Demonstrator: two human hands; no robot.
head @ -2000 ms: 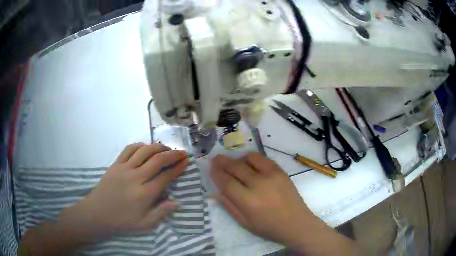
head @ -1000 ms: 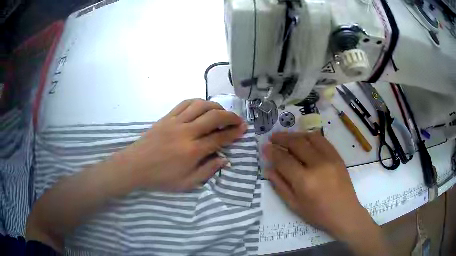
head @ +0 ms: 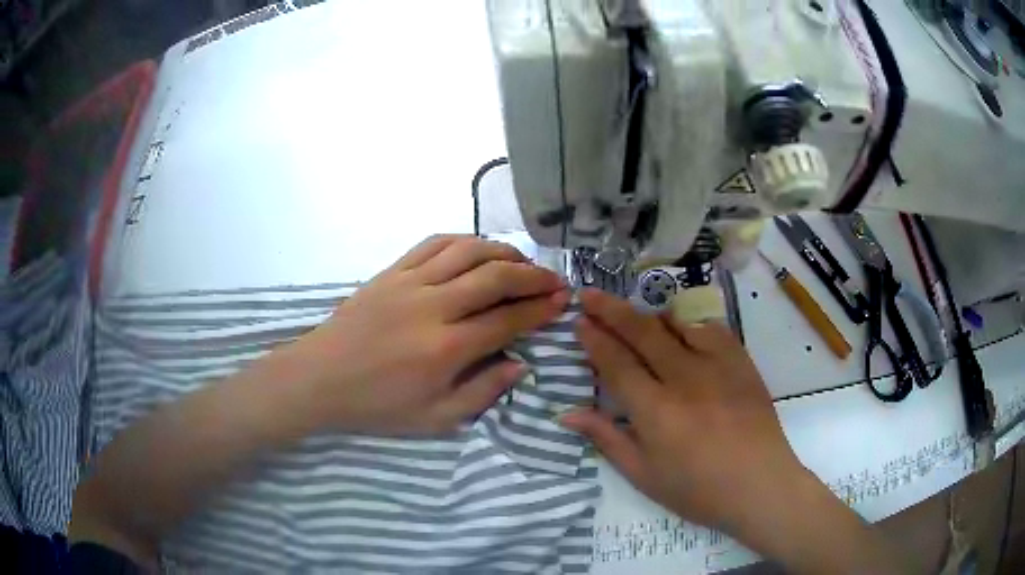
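Note:
The grey-and-white striped cloth [head: 371, 494] lies over the left and front of the table, with a folded part near its right edge. My left hand [head: 438, 337] is on it, thumb and fingers pinching the cloth just in front of the presser foot [head: 584, 265]. My right hand [head: 686, 416] is at the cloth's right edge, its index fingertip beside my left fingertips and its thumb on the folded part. The sewing machine head [head: 607, 112] stands above and beyond my fingertips. The needle tip cannot be made out.
Right of the machine head lie an orange-handled awl [head: 815, 311], black thread snips [head: 826, 264], black-handled scissors [head: 888, 337] and a long dark-handled tool [head: 969, 376]. A printed tape strip [head: 854, 477] runs along the front edge. A red-rimmed bin [head: 118, 180] stands at the left.
Since a second ago, my right hand has moved left onto the cloth's edge, beside my left fingertips. My left hand stays pinching the cloth. The earliest frame shows the view shifted and more blurred.

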